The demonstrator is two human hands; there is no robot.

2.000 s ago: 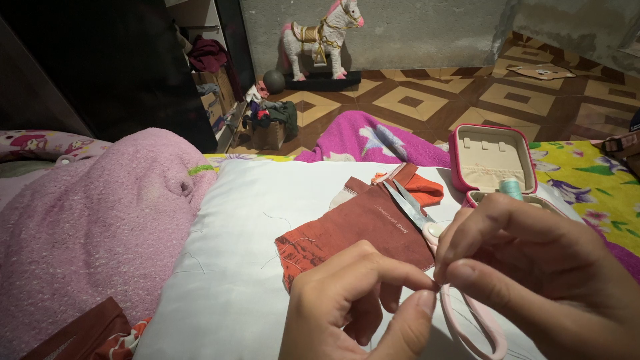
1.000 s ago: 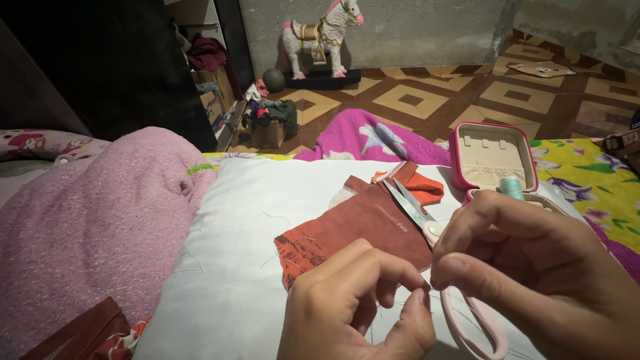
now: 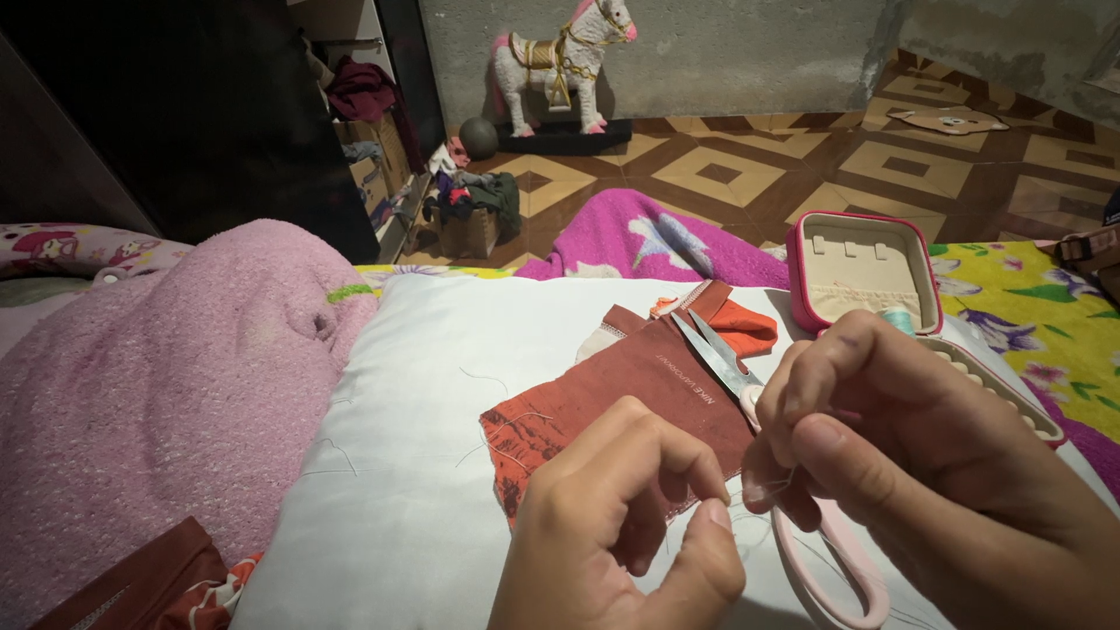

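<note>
My left hand (image 3: 630, 525) is raised over a white pillow (image 3: 420, 350), thumb and index fingertip pinched together; whatever lies between them is too small to make out. Just right of it, my right hand (image 3: 910, 464) has fine pale thread (image 3: 774, 483) at its fingers. Beneath both hands lie scissors with pale pink handles (image 3: 840, 569), their blades slightly parted on a brownish-red fabric piece (image 3: 612, 394) that bears writing and has an orange patterned end. A spool of light teal thread (image 3: 899, 321) shows behind my right hand, by an open pink-edged case (image 3: 866, 262).
Loose threads (image 3: 337, 451) are scattered on the pillow. A pink fleecy blanket (image 3: 219, 376) is heaped at the left, with more brownish-red fabric (image 3: 131, 577) below it. Yellow floral cloth (image 3: 1024, 306) lies at the right. On the tiled floor beyond stands a toy horse (image 3: 556, 70).
My two hands were together at the fingertips two seconds ago and now stand slightly apart. Thread now shows at my right fingers. The scissors and fabric have not moved.
</note>
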